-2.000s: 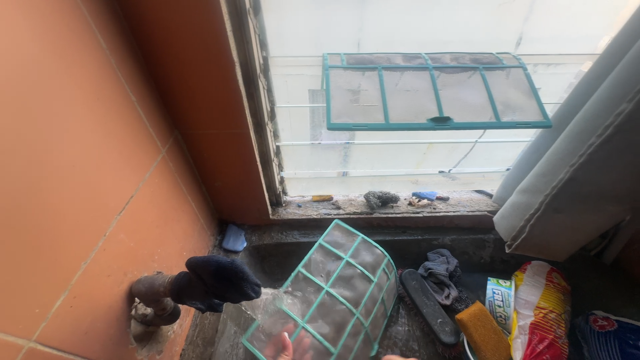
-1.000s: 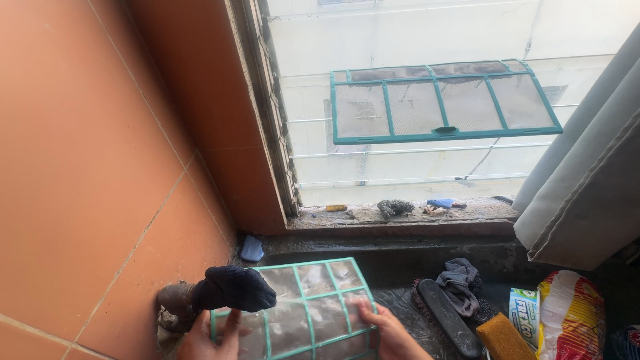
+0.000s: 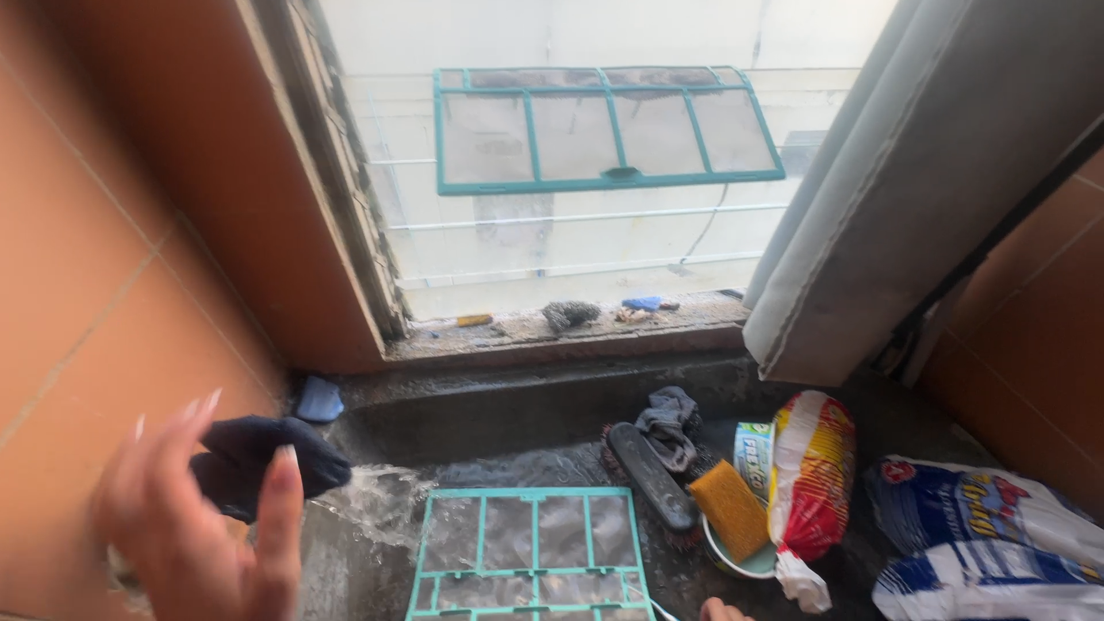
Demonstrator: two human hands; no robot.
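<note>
My left hand (image 3: 203, 517) is raised at the lower left with thumb and fingers apart, in front of the dark cloth wrapped over the tap (image 3: 272, 466); whether it touches the cloth I cannot tell. Water pours from the cloth into the dark basin. Just right of the stream lies a green-framed mesh filter (image 3: 535, 530), its lower end cut off by the view. Only fingertips of my right hand (image 3: 723, 611) show at the bottom edge, right of the filter; what they hold is hidden. A second green-framed mesh filter (image 3: 617, 134) hangs at the window.
Right of the filter lie a scrubbing brush (image 3: 649, 476), a grey rag (image 3: 668, 427), a yellow sponge (image 3: 730, 509) on a tub (image 3: 752, 444), a red-yellow bag (image 3: 811, 466) and blue-white bags (image 3: 975, 517). A blue sponge (image 3: 319, 399) sits at the basin corner; a scourer (image 3: 569, 315) on the sill.
Both hands were on the mesh filter a second ago; now it lies in the basin, further from the tap. My left hand has let go and moved left to the tap.
</note>
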